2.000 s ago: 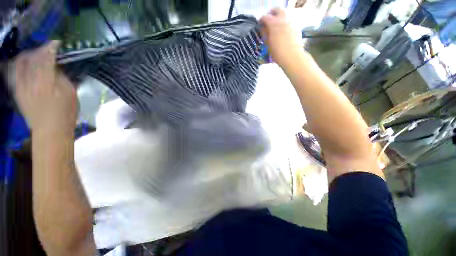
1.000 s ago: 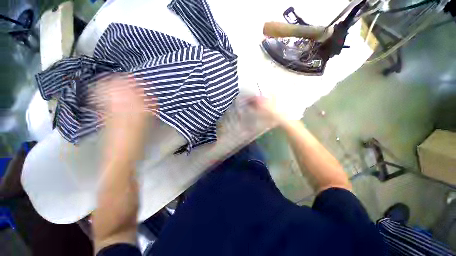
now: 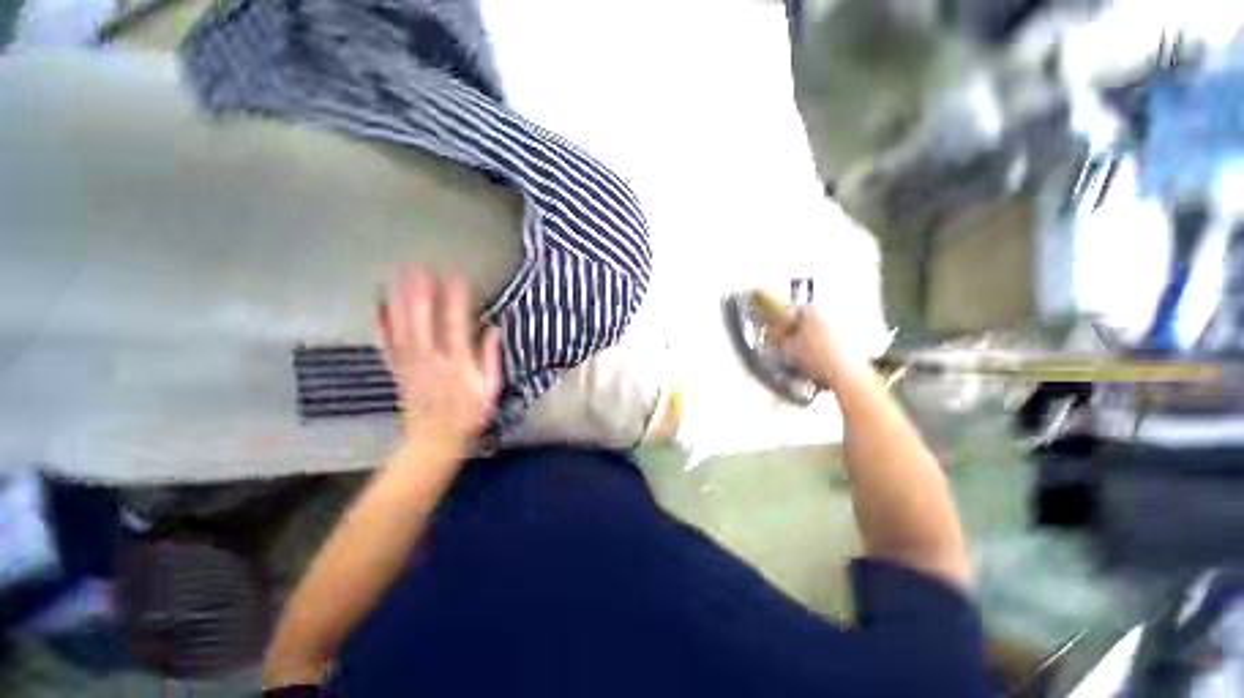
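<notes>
The dark and white striped garment (image 3: 566,259) lies over the pressing arm (image 3: 246,246) and the white table cover (image 3: 737,150). A narrow striped piece, perhaps a sleeve end (image 3: 341,382), lies flat on the arm. My left hand (image 3: 439,357) is palm down with fingers spread, resting on the striped cloth and the arm, gripping nothing. My right hand (image 3: 805,341) is closed around the handle of the steam iron (image 3: 767,352), which is on the white cover at the right. The picture is somewhat blurred.
A hose or cable (image 3: 1050,366) runs right from the iron. A cardboard box (image 3: 980,266) stands beyond the table at the right. Dark items (image 3: 1139,505) are at the far right. Green floor shows below the table's right end (image 3: 737,511).
The garment's body now hangs toward the back of the pressing arm, with a narrow piece laid along it. My left hand has flattened onto it. My right hand has taken hold of the iron.
</notes>
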